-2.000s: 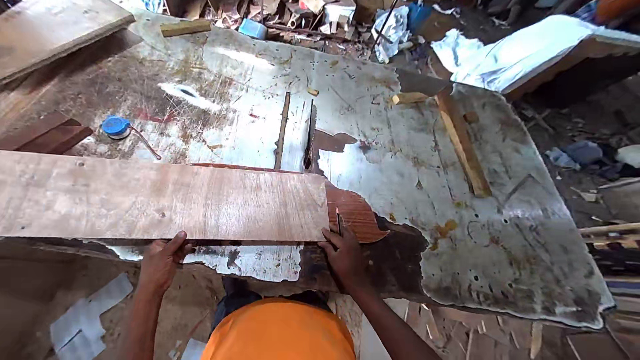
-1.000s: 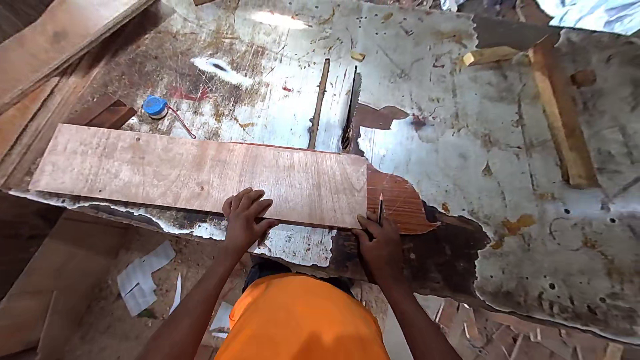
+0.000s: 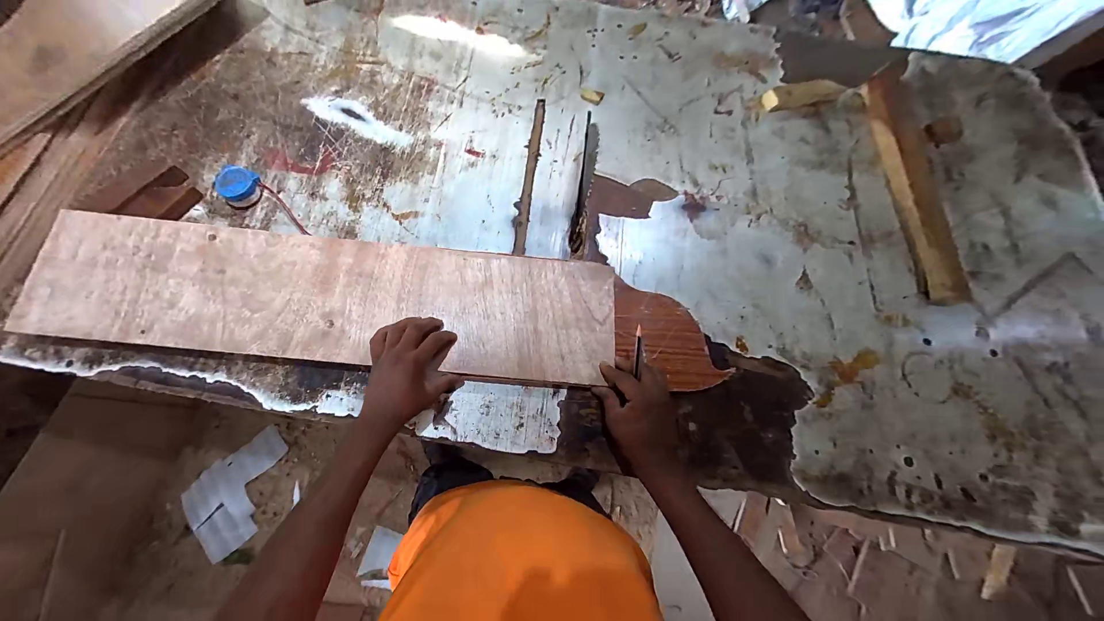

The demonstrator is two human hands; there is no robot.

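Note:
A long rectangular plywood board lies along the near edge of the worktable. Beneath its right end shows a reddish-brown wood piece with a curved outline. My left hand rests on the board's near edge, fingers on top and thumb at the edge. At the board's near right corner, my right hand touches the edge and holds a pencil upright between its fingers, tip away from me.
On the metal-covered worktable are a blue-capped container with a cord, dark wood offcuts, a wooden batten and a short block. A large board lies at the far left. Two slots cut the tabletop beyond the board.
My left hand has moved from below the board's near edge onto its top. My right hand stays at the right corner with the pencil. The view has shifted and tilted down.

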